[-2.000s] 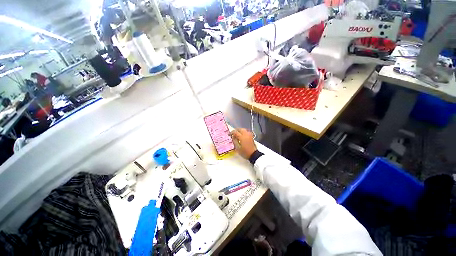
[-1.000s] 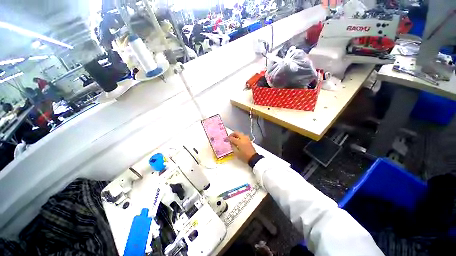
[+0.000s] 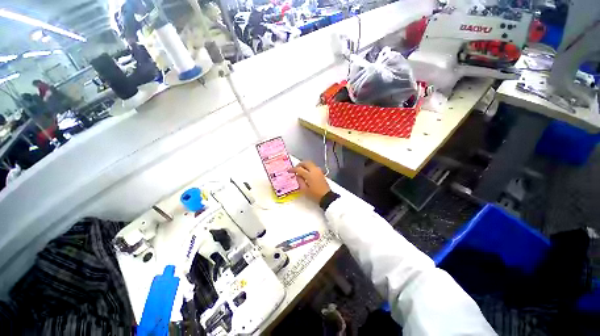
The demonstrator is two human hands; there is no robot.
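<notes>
A smartphone (image 3: 277, 167) with a lit pink screen stands tilted on a yellow base at the back of the machine table. My right hand (image 3: 310, 180) is at the phone's right edge, a finger touching or very near the screen; it holds nothing. The white sleeve and dark wristband show behind it. My left hand is not in view. The overlock machine (image 3: 247, 289) stands in front, with a blue strip (image 3: 158, 302) over it and a blue knob (image 3: 192, 199) at its back. A pink-and-blue slim tool (image 3: 299, 241) lies right of it.
A dark striped garment (image 3: 72, 275) is heaped left of the machine. A blue bin (image 3: 493, 236) with dark cloth stands at right. A red patterned box (image 3: 372, 120) with a grey plastic bag and a white sewing machine (image 3: 470, 39) are on the neighbouring table. Thread cones (image 3: 172, 49) stand behind.
My right hand stays by the phone, its finger shifting slightly over the screen. The screen content has changed. The whole view has shifted a little, so things sit further left and higher.
</notes>
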